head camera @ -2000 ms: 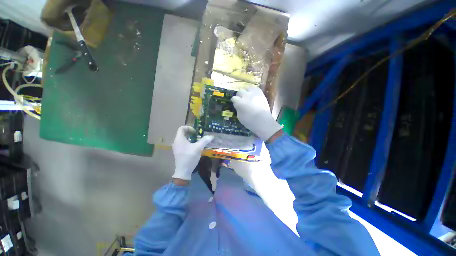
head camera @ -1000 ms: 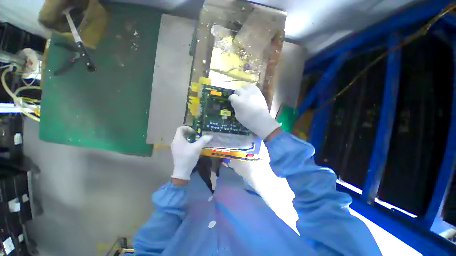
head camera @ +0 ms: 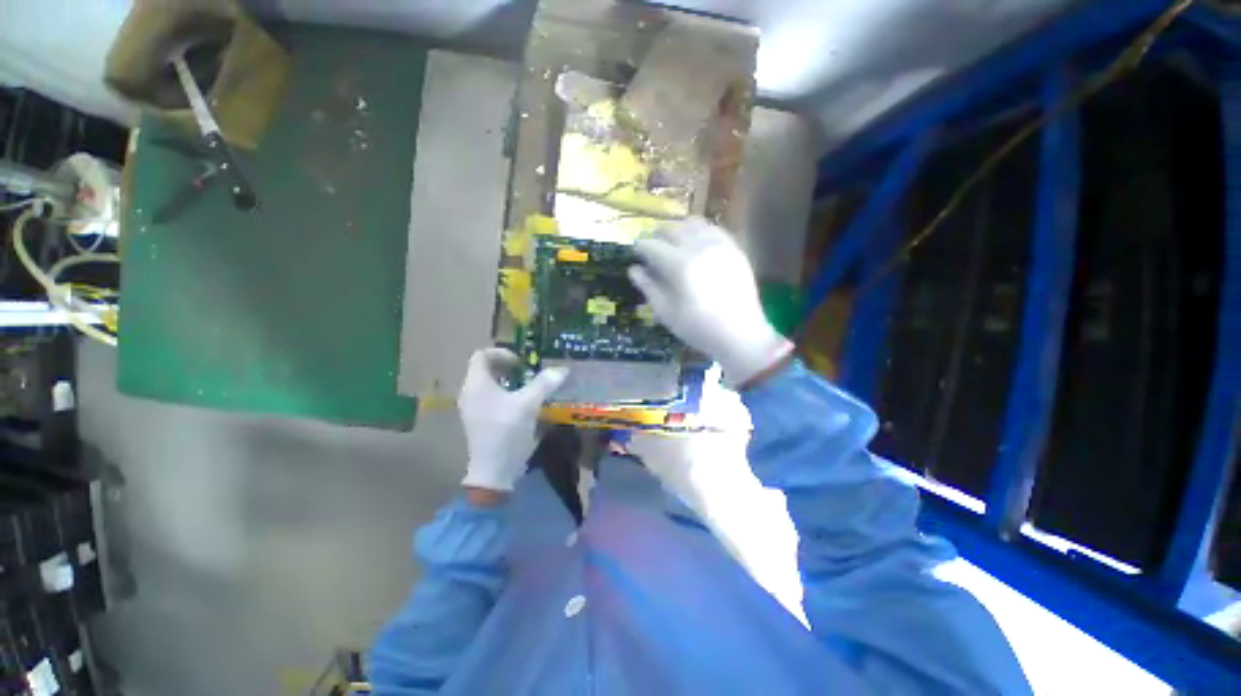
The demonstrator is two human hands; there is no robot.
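Observation:
A green circuit board [head camera: 585, 306] crowded with components lies over the near part of the solder pot [head camera: 735, 150]. Yellow tape tabs stick out on its left edge. My left hand [head camera: 504, 419], in a white glove, grips the board's near left corner between thumb and fingers. My right hand [head camera: 701, 292], also gloved, is at the board's right side with its fingertips on the upper right part; the fingers hide that edge. Beyond the board the silver bath shows yellowish dross [head camera: 606, 170] on its surface.
A green mat [head camera: 272, 299] lies left on the grey bench [head camera: 259, 503]. On it are a brown container [head camera: 252, 82] with a long-handled tool [head camera: 215, 136] leaning out and a dark forked tool [head camera: 188, 193]. Blue racks [head camera: 1041, 326] stand right. Yellowish tubing [head camera: 48, 272] is at far left.
The board and pot appear slightly farther left as the view shifts. My right hand has moved slightly right relative to the board, uncovering a little more of it. My left hand keeps its hold.

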